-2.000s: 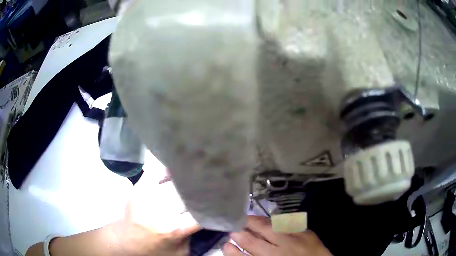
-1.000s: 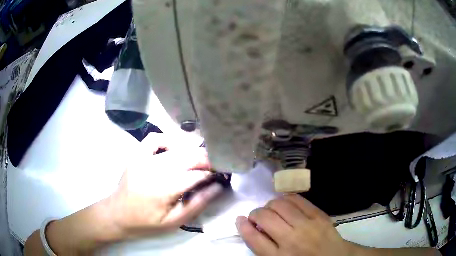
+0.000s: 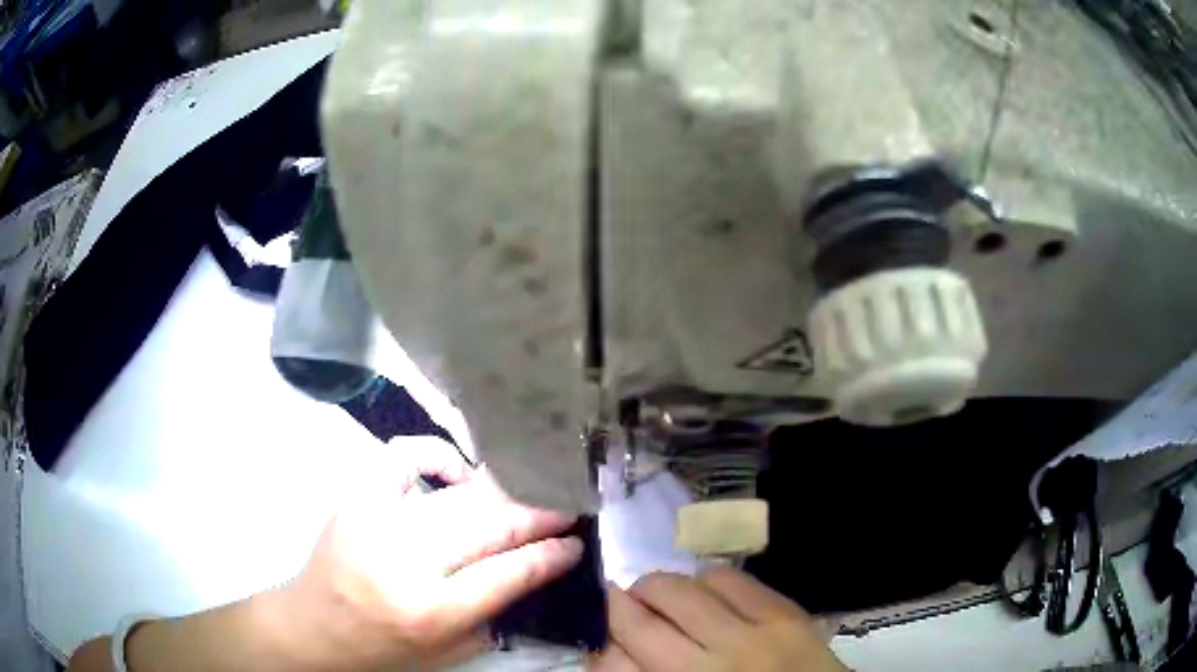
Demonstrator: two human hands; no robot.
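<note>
A dark folded strip [image 3: 558, 604] lies flat below the cream machine head [image 3: 460, 250], with its upper end near the needle area. My left hand [image 3: 427, 558] presses on the strip's left side with its fingers. My right hand [image 3: 709, 628] rests at the strip's lower right edge, fingertips close to it and partly cut off by the frame's bottom; whether it grips is unclear. White fabric [image 3: 643, 525] shows between the strip and the small cream knob [image 3: 722, 526]. The dark garment panel [image 3: 906, 512] lies right of the needle area.
A long dark panel [image 3: 145, 263] lies along the left table edge. A green tube with a pale end [image 3: 322, 315] hangs left of the head. Black-handled scissors [image 3: 1074, 565] and snips [image 3: 1118, 617] lie at the right. The white ribbed dial [image 3: 899, 344] juts from the head.
My left hand has flattened onto the dark strip, which now lies straight below the needle area. My right hand has moved left and down beside it. The camera view has shifted.
</note>
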